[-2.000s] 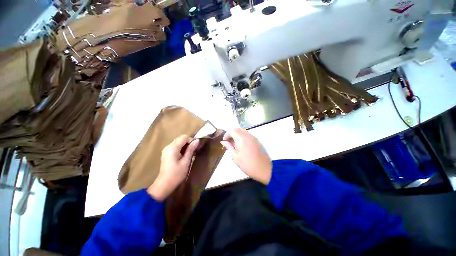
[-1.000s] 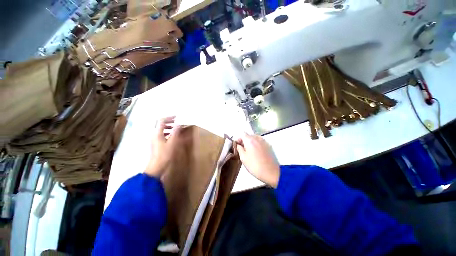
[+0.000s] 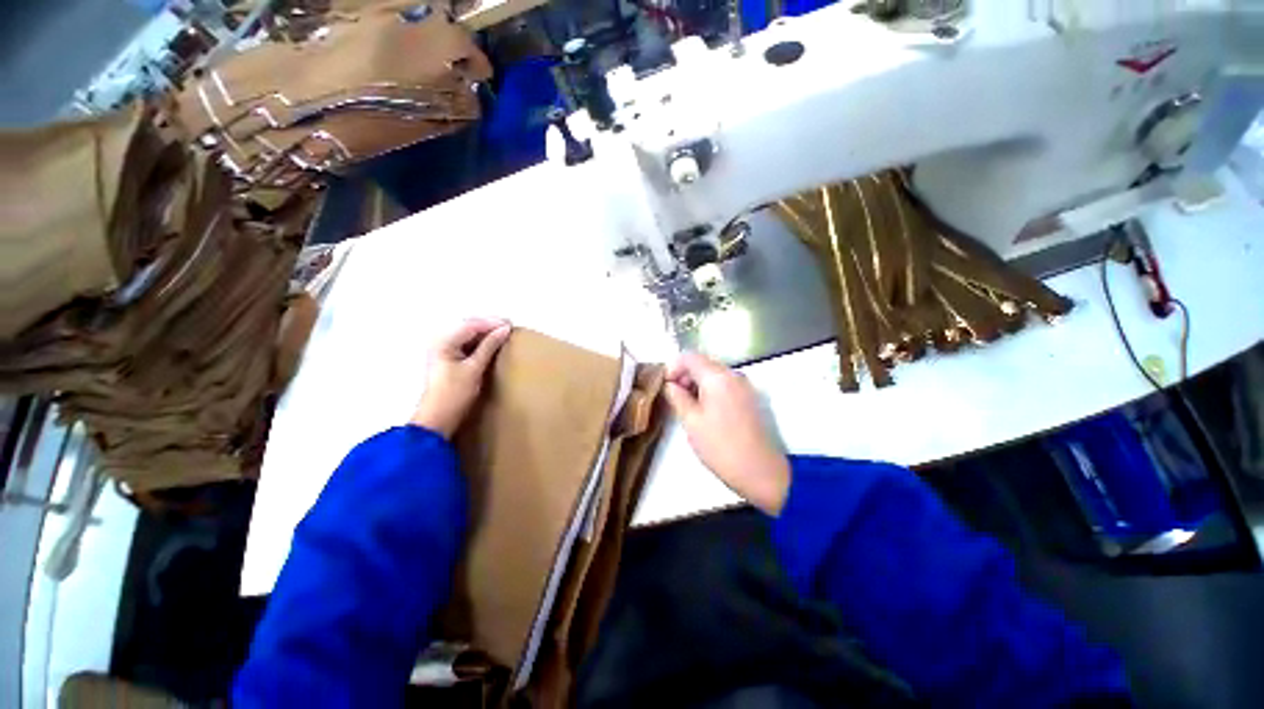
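Note:
A tan-brown fabric panel (image 3: 534, 471) lies over the front edge of the white table and hangs down towards my lap. A narrow white strip (image 3: 571, 533) runs down its right side, beside folded brown layers. My left hand (image 3: 463, 371) pinches the panel's upper left corner. My right hand (image 3: 721, 423) pinches the upper right corner of the folded layers, just in front of the sewing machine's needle area (image 3: 704, 294). Nothing of the panel is under the presser foot.
The white sewing machine (image 3: 832, 104) stands at the back right. A zipper bundle (image 3: 901, 270) lies under its arm. A red and black tool with a cord (image 3: 1148, 270) is at right. A tall panel stack (image 3: 167, 319) is at left, with corded brown pieces (image 3: 326, 97) behind.
My left hand went from the white-edged fold to the panel's upper left corner and has closed on it. The panel has turned and lies flatter, its white strip now showing lengthwise.

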